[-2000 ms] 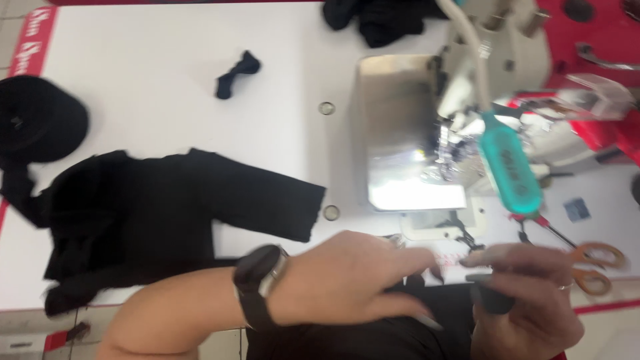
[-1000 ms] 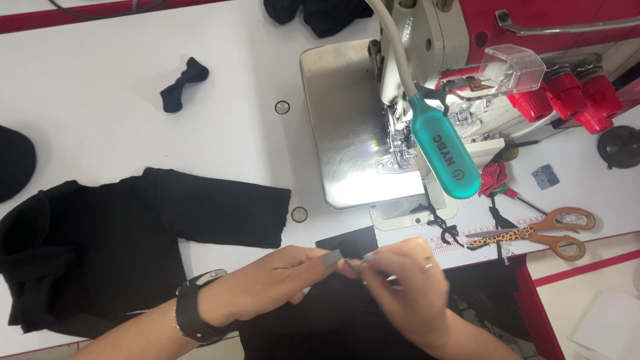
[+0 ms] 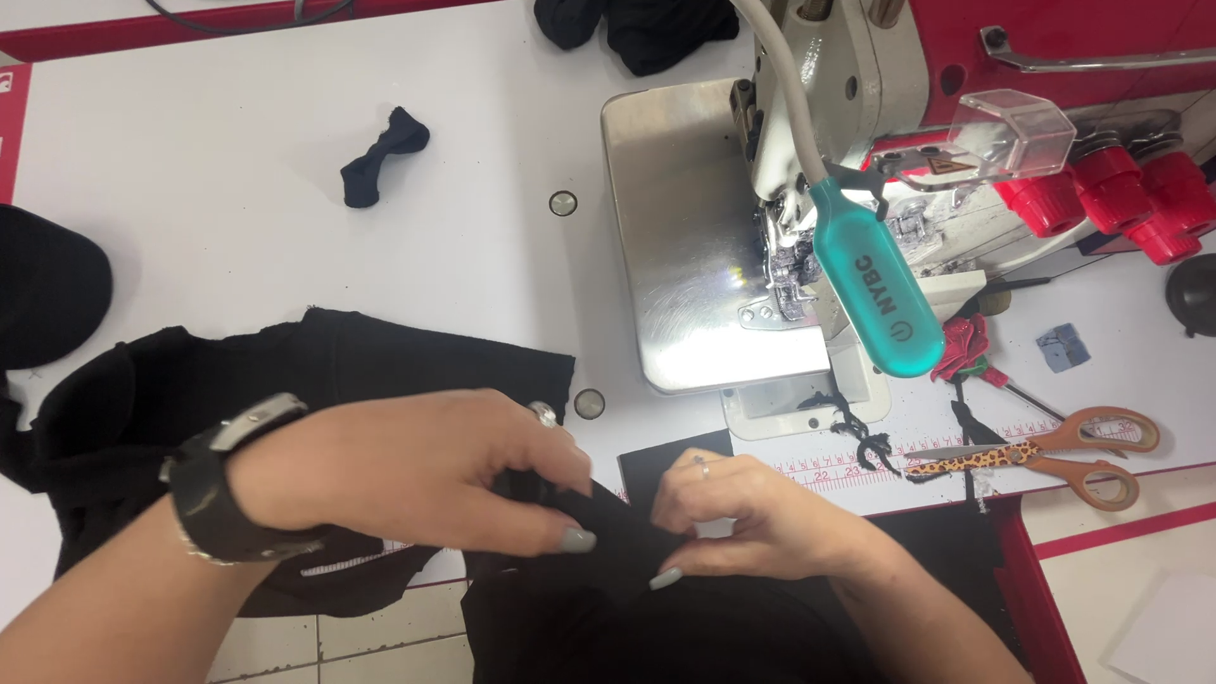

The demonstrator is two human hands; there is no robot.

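My left hand point(image 3: 427, 475), with a watch on its wrist, pinches black fabric point(image 3: 617, 541) between thumb and fingers at the table's front edge. My right hand point(image 3: 736, 518) grips the same fabric a short way to the right, its thumb on top. The cloth hangs down over my lap, and its lower part blends into other black cloth. Left of it lies a black sewn garment piece point(image 3: 427, 366) with a sleeve-like part, partly behind my left forearm. Beyond my hands stands an overlock sewing machine point(image 3: 841, 104) with a polished metal plate point(image 3: 703, 237).
A teal lamp point(image 3: 879, 280) hangs before the machine. Orange-handled scissors point(image 3: 1035, 456) lie on a printed ruler strip point(image 3: 826, 472) at the right, near thread scraps. A twisted black scrap point(image 3: 385, 157) and a black cap-like item point(image 3: 47, 285) lie at the left. Black cloth bundles point(image 3: 670, 33) sit at the back.
My hands were together, fingertips meeting, one second ago; now they are apart with the black fabric between them. The view has shifted.
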